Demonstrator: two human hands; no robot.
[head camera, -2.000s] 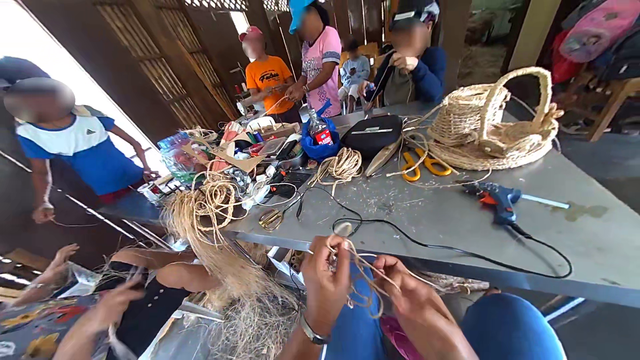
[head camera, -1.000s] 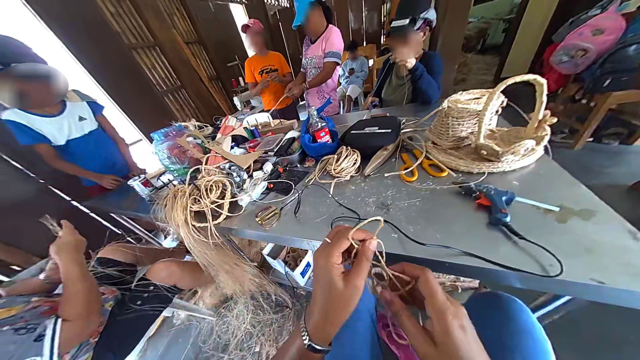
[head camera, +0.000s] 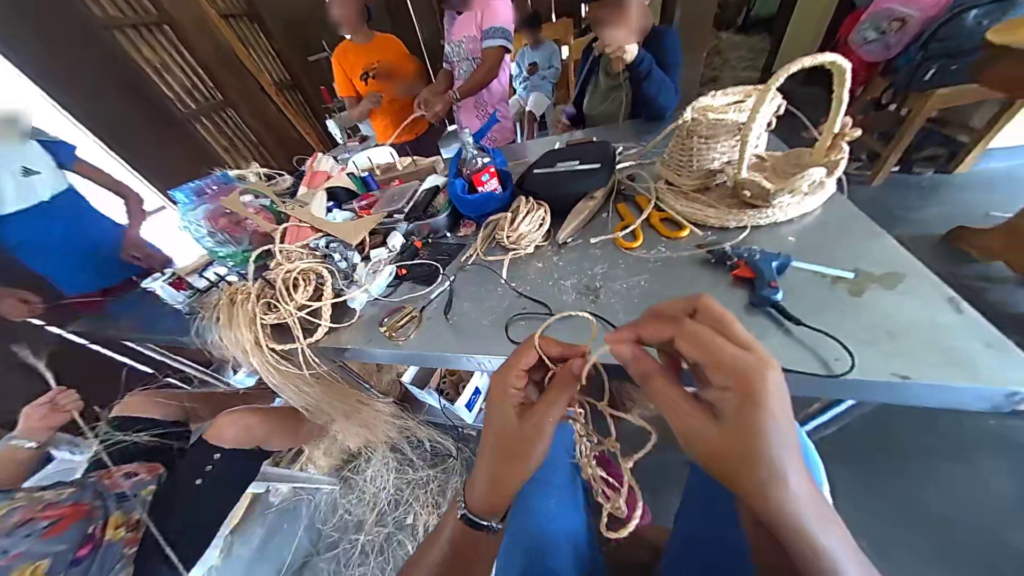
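Observation:
My left hand (head camera: 528, 408) pinches a looped natural-fibre cord (head camera: 612, 448) between thumb and fingers, just off the table's front edge. Knotted loops of the cord hang below it, over my lap. My right hand (head camera: 708, 392) is beside it on the right, its thumb and index finger pinching a strand of the same cord. One loop stands up above the left fingertips. Beyond the hands, on the metal table (head camera: 888, 344), lie a blue glue gun (head camera: 760, 274) with a glue stick, orange-handled scissors (head camera: 652, 222) and small gold-handled scissors (head camera: 401, 322).
Woven baskets (head camera: 744, 160) stand at the back right. A cord bundle (head camera: 516, 228), black case (head camera: 568, 180) and bottle in a blue bag (head camera: 480, 180) are mid-table. Coiled rope (head camera: 296, 296) and loose fibre (head camera: 320, 384) lie left. Several people are around the table; one sits close at left.
The right hand has risen from below the left hand to beside its fingertips, and the cord loops now hang lower. The nearby person's hand at left has moved down.

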